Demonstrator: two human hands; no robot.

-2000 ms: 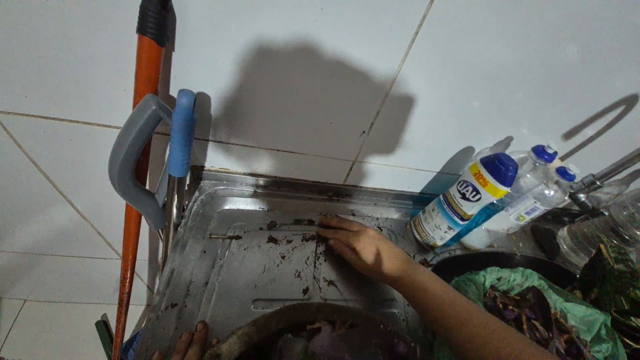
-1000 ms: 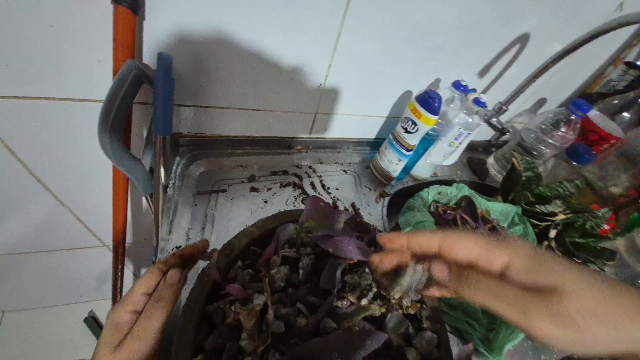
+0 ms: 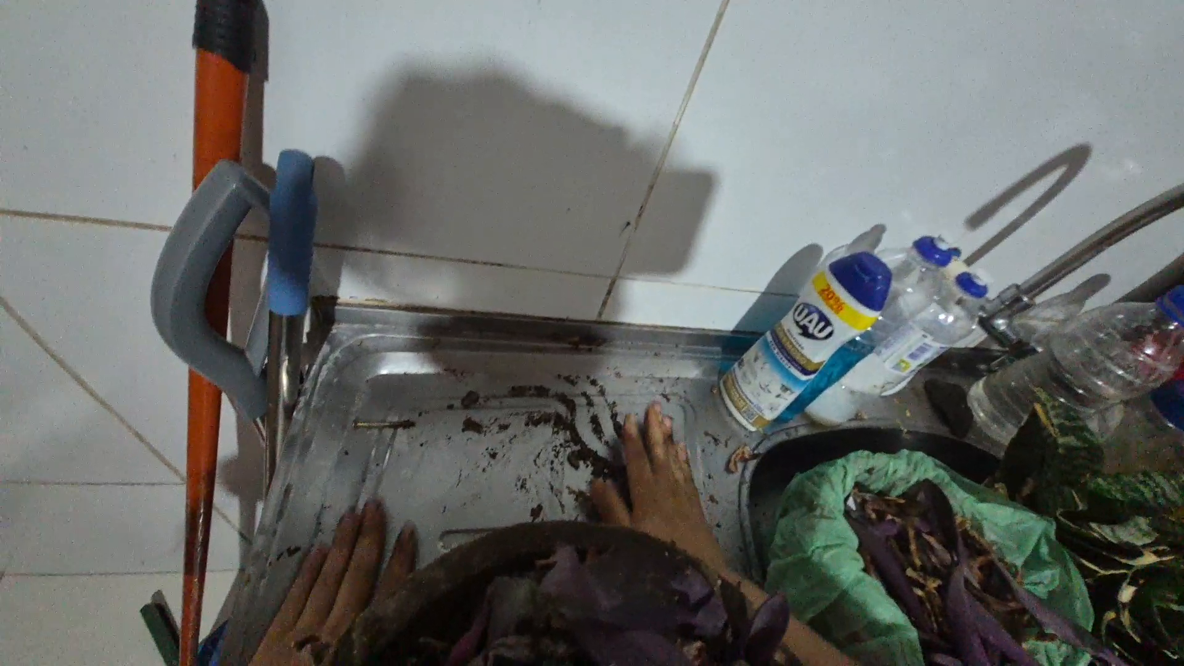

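A round pot of purple-leaved plants (image 3: 592, 601) stands at the bottom centre, partly cut off by the frame. Beyond its right side, my right hand (image 3: 661, 490) lies palm down on the stainless steel sink drainboard (image 3: 444, 481), fingers spread and nothing held. Dark soil (image 3: 555, 421) is smeared and scattered just left of those fingers. My left hand (image 3: 338, 583) is at the pot's left side, fingers extended over the drainboard; its palm is partly hidden, and whether it touches the pot cannot be told.
A green plastic bag (image 3: 814, 564) of plant trimmings sits in the sink basin at right. Behind stand a cleaner bottle (image 3: 800, 347), clear bottles (image 3: 911, 333) and a faucet (image 3: 1091, 240). Variegated leaves (image 3: 1128, 546) fill the right edge. Orange pole (image 3: 217, 120) and grey handle (image 3: 199, 287) lean left.
My right hand has moved from above the pot down to the drainboard behind it. My left hand has turned from upright beside the pot to reaching forward. The view has shifted.
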